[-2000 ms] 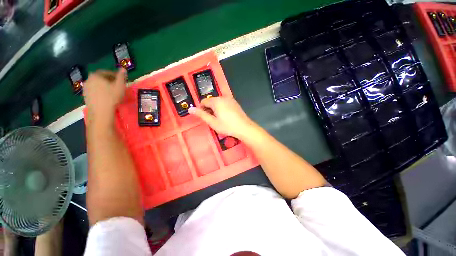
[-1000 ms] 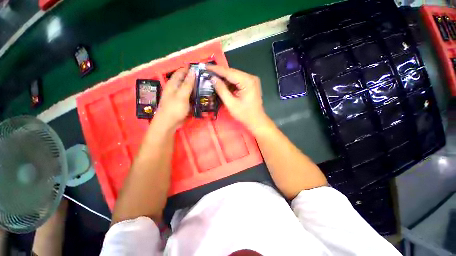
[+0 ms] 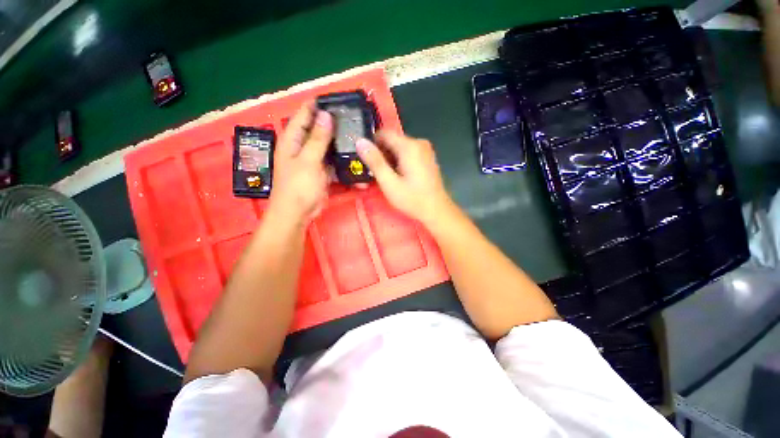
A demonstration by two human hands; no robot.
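Observation:
A dark handset unit [image 3: 349, 128] with a grey screen and an orange-yellow spot near its lower end is held between my two hands over the upper right of the red tray [image 3: 184, 321]. My left hand [image 3: 305, 162] grips its left side. My right hand [image 3: 406, 171] grips its lower right side, with the thumb on the face near the orange spot. Another handset [image 3: 253, 162] lies face up in the tray, left of my hands. My hands and the held unit hide part of the tray's upper row.
Several handsets, such as this one [image 3: 162, 79], lie on the green belt [image 3: 257, 51] beyond the pale edge strip. A fan [image 3: 43, 291] stands at left. A smartphone [image 3: 499, 124] lies beside the black blister tray [image 3: 633, 171] at right. A person's arm [image 3: 81, 398] shows at lower left.
Both hands have stayed together on the unit, which now shows its screen and orange spot more clearly. The belt handsets have shifted to the right. The red tray at far right has left the view.

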